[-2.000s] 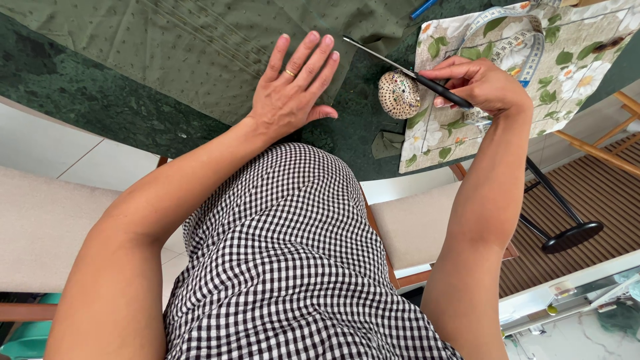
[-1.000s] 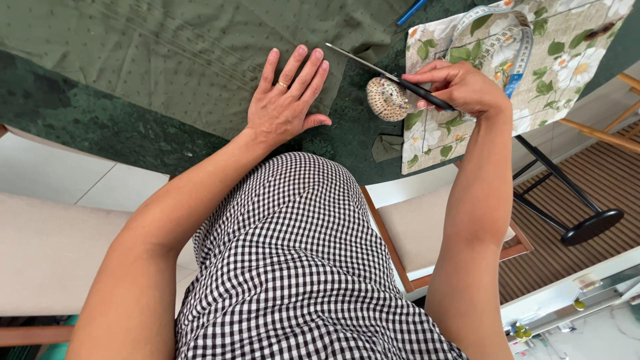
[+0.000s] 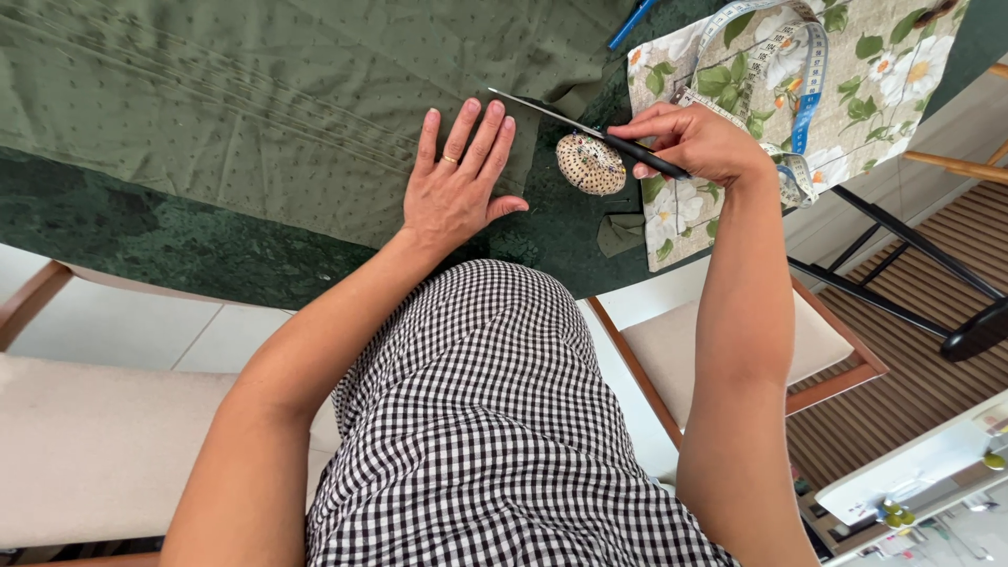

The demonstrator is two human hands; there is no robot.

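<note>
My left hand (image 3: 457, 177) lies flat, fingers apart, on olive-green dotted fabric (image 3: 260, 102) spread over a dark green marble table (image 3: 157, 220). My right hand (image 3: 693, 142) grips the black handles of a pair of scissors (image 3: 587, 130). Their blades look closed and point left, the tip over the fabric just past my left fingertips. Under the handles sits a round spotted pincushion (image 3: 591, 164) with pins. A small green fabric scrap (image 3: 620, 234) rests below it.
Right of the pincushion is a floral cloth (image 3: 874, 94) with a looped tape measure (image 3: 811, 87) on it. A blue stick-like object (image 3: 631, 25) lies at the top. Chairs (image 3: 709, 354) and a black-legged stool (image 3: 906, 252) stand beside the table.
Over the two seconds the scissors have shifted slightly left, relative to the pincushion, in my right hand. My left hand remains flat on the fabric.
</note>
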